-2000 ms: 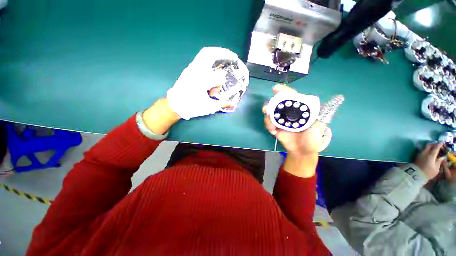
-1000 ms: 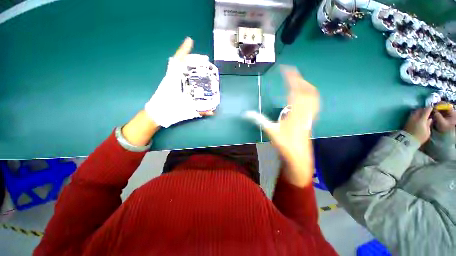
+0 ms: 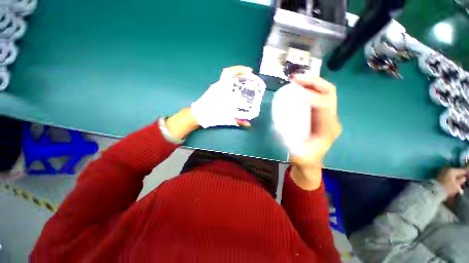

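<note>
My left hand (image 3: 218,105), in a white glove, holds a white housing half with board (image 3: 249,96). Its open face with dark and silver parts points up and towards me. My right hand (image 3: 323,120) is bare and holds a smooth white housing (image 3: 291,114), blurred by motion, just right of the left hand's piece. The two pieces are close with a small gap between them. The far side of the right-hand piece is hidden.
The screw feeder (image 3: 294,41) stands behind my hands, with a black electric screwdriver (image 3: 363,35) upright at its right. A joined assembly with wires (image 3: 386,51) is right of that. White units (image 3: 448,92) line the far right, white rings (image 3: 7,43) the far left. A neighbour's grey sleeve (image 3: 411,210) is lower right.
My right hand has turned and now shows the white housing's smooth side, where a black round face with light dots showed earlier. Both hands stay over the near bench; the view has shifted.
</note>
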